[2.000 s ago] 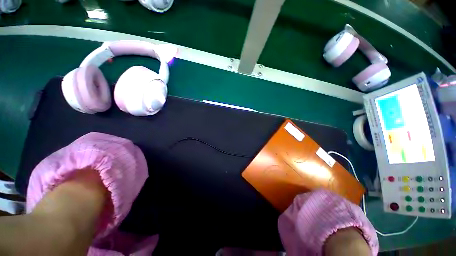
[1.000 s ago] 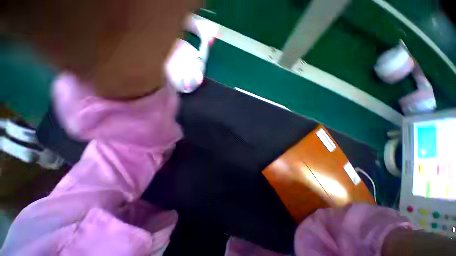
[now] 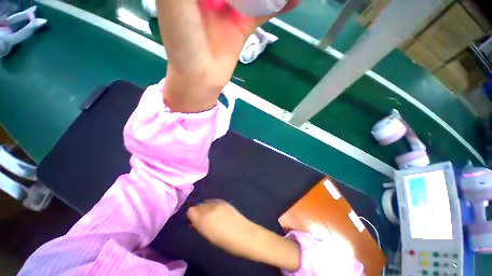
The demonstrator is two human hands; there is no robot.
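Note:
My left hand (image 3: 216,48) is raised at the top edge, its fingers partly cut off. It holds a white-grey rounded ear cup (image 3: 259,5), with a pink-red glow beside it. My right hand (image 3: 216,218) is low over the black mat (image 3: 253,188), fingers curled down; whether it holds anything cannot be told. A white headphone part (image 3: 224,121) shows behind my left wrist, mostly hidden by the sleeve. An orange plate (image 3: 318,207) with white labels lies at the mat's right, partly under my right sleeve.
The tester (image 3: 430,210) with a lit screen stands at the right, beside a pale ring (image 3: 388,205) and a white cable. Headphones (image 3: 391,129) lie on the green conveyor beyond the rail. A metal post (image 3: 345,75) rises behind the mat. Cartons (image 3: 442,43) are at upper right.
My left hand has risen to the top edge, holding an ear cup. My right hand has moved left over the mat from the orange plate. The view has shifted.

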